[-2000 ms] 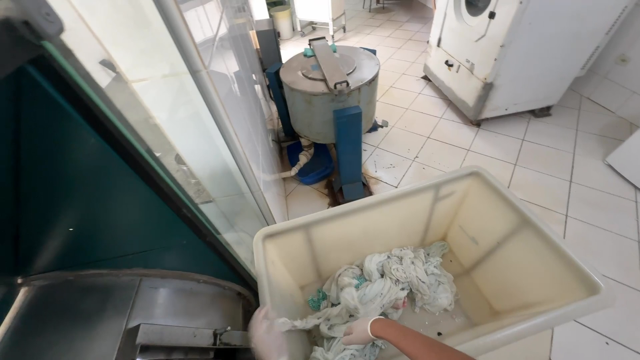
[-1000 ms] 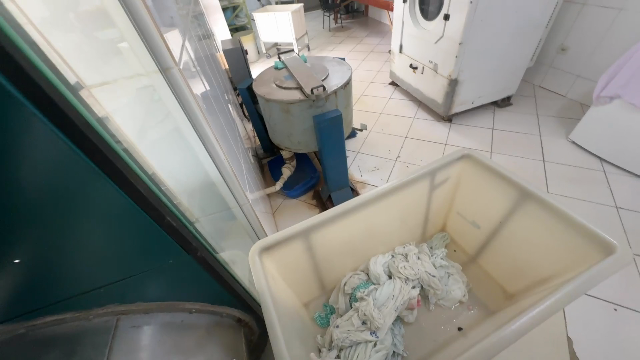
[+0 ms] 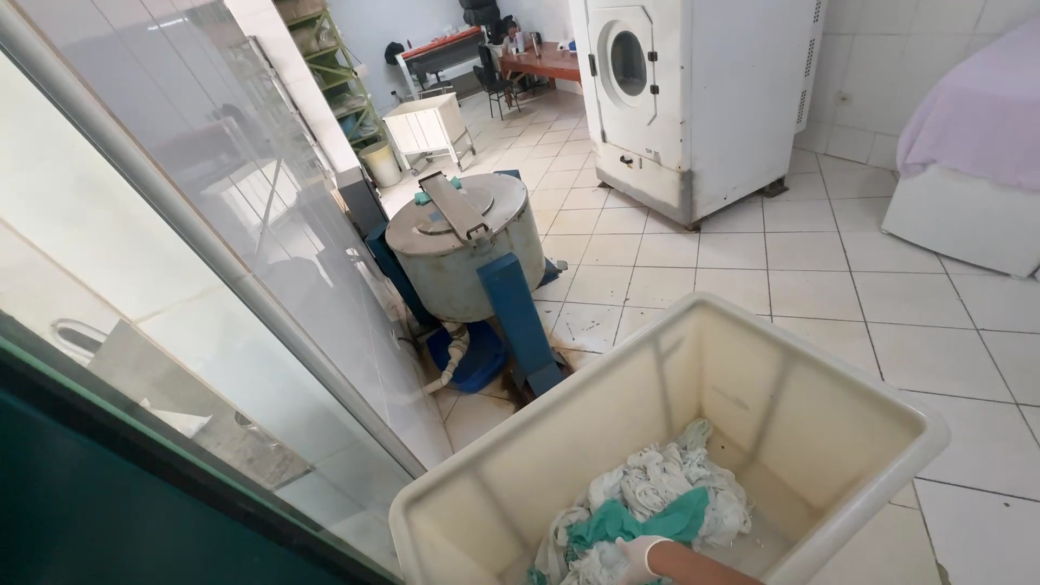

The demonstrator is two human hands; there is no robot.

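A deep cream plastic bin [image 3: 780, 487] fills the lower right of the view. Inside lies a twisted heap of wet-looking white cloths [image 3: 650, 487], with a green cloth [image 3: 617, 524] across its top. My right hand [image 3: 642, 559], in a pale glove, reaches in from the bottom edge and touches the heap beside the green cloth; its fingers are partly hidden, so whether they grip is unclear. My left hand is out of the frame.
Beyond the bin stands a round metal drum machine [image 3: 467, 244] on blue posts [image 3: 524, 325]. A white front-loading machine [image 3: 650, 106] is behind it. A glass panel and tiled wall [image 3: 284, 325] bound the left. Lilac cloth [image 3: 975, 114] covers something white at right.
A green cloth now lies on the white heap, where one second ago no such large piece showed. My right hand is back in the bin after being out of view. The view has tilted up.
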